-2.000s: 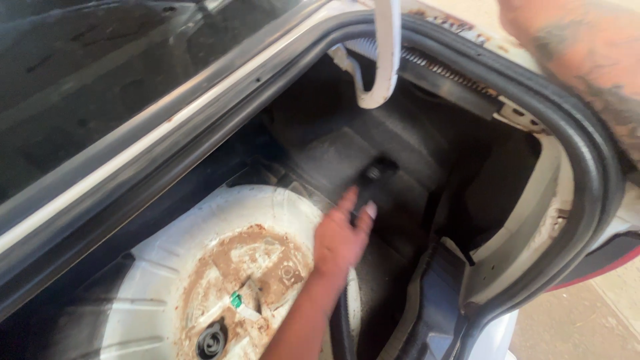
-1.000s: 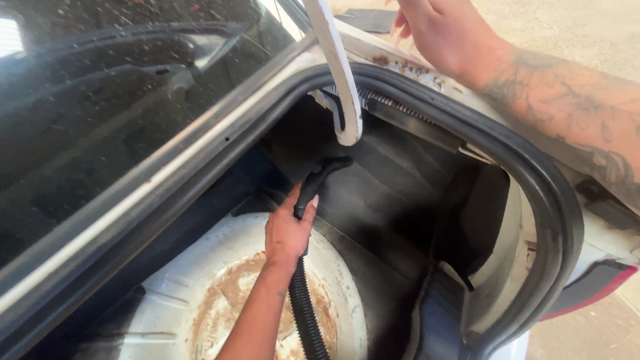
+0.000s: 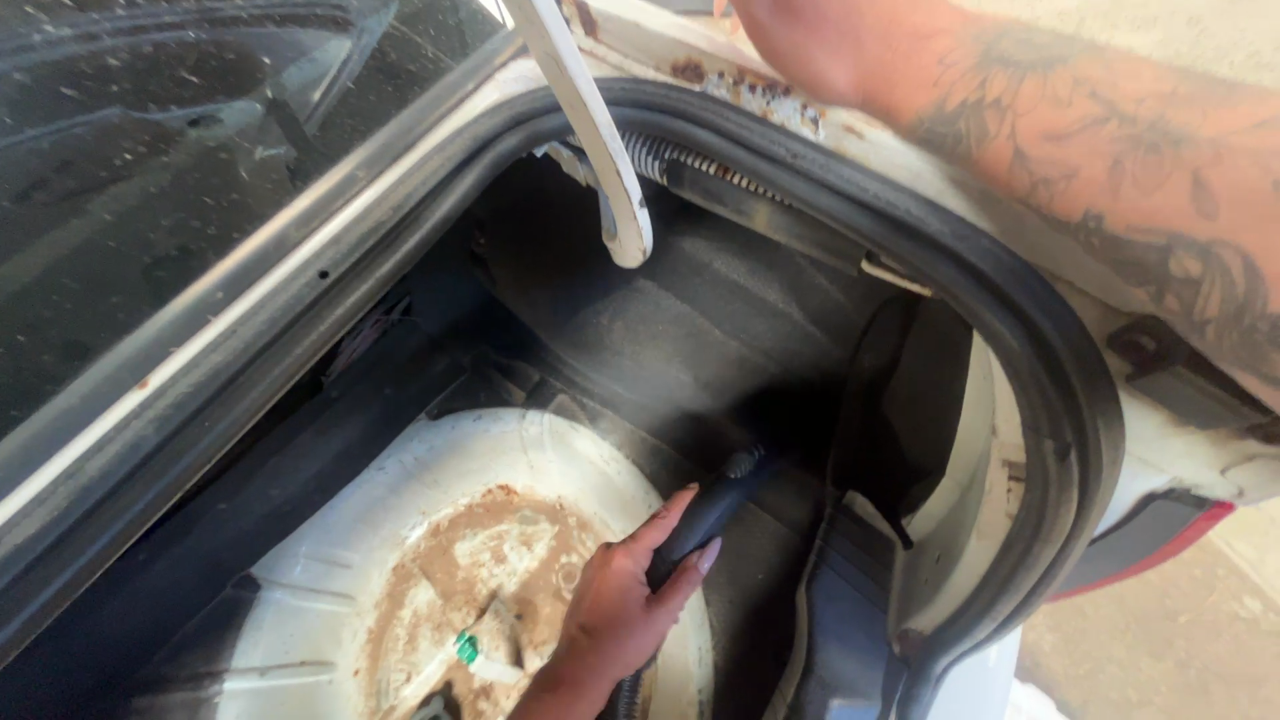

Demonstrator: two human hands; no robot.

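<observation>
My left hand (image 3: 625,600) grips a black vacuum hose handle (image 3: 708,515), and its ribbed hose (image 3: 627,695) trails below my wrist. The handle's far end, blurred, points into the dark right side of the open car trunk, over the black lining (image 3: 690,310). Left of the hand lies the white, round spare-wheel well (image 3: 330,560), its bottom brown with dirt or rust and holding a green and white item (image 3: 467,648). My right hand (image 3: 800,45), below a tattooed forearm, is at the top by the rusty body edge (image 3: 750,95); its fingers are mostly cut off by the frame.
A white curved hinge arm (image 3: 590,130) hangs into the trunk opening. The black rubber seal (image 3: 1000,270) rims that opening. The rear window (image 3: 180,160) is at upper left, a red-edged tail light (image 3: 1150,550) at lower right. A loose lining panel (image 3: 850,600) stands at the trunk's right side.
My left hand has moved the hose handle from near the hinge arm's tip down and to the right, deeper into the dark side area. The view has shifted closer.
</observation>
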